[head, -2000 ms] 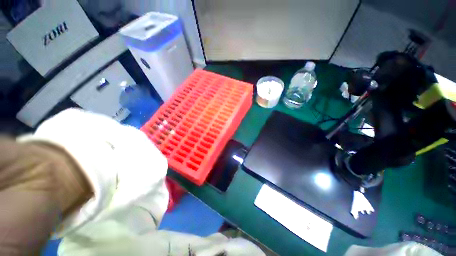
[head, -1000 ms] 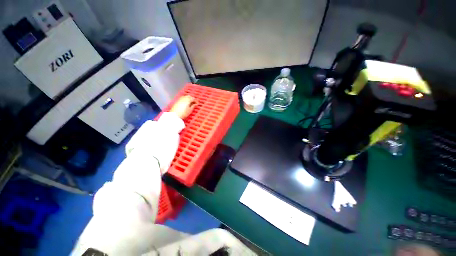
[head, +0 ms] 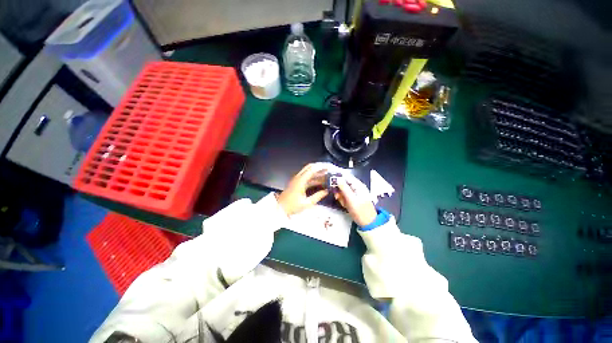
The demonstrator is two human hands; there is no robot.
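Observation:
My left hand (head: 305, 190) and my right hand (head: 353, 199) meet in front of the microscope, over the front of the black base plate (head: 282, 147). A small dark camera module (head: 333, 181) with a pale square centre is held between them, mainly at my right fingertips. My left fingers touch or nearly touch it. Some white material shows behind the left fingers; too small to tell what. The black video microscope (head: 366, 87) stands just beyond the hands. A paper sheet (head: 325, 225) lies under the hands. A white angular wipe (head: 380, 185) lies right of the right hand.
The red slotted tray (head: 161, 134) is at left, a second (head: 131, 251) lower down. A dark flat phone (head: 223, 182) lies between tray and base. A white tub (head: 262, 76) and clear bottle (head: 298, 60) stand behind. Module rows (head: 493, 220) and blister trays (head: 537, 134) are at right.
The view has swung right and down. My left hand has left the red tray and come to the microscope. My right hand has come in from the lower right edge; a module now shows between the hands.

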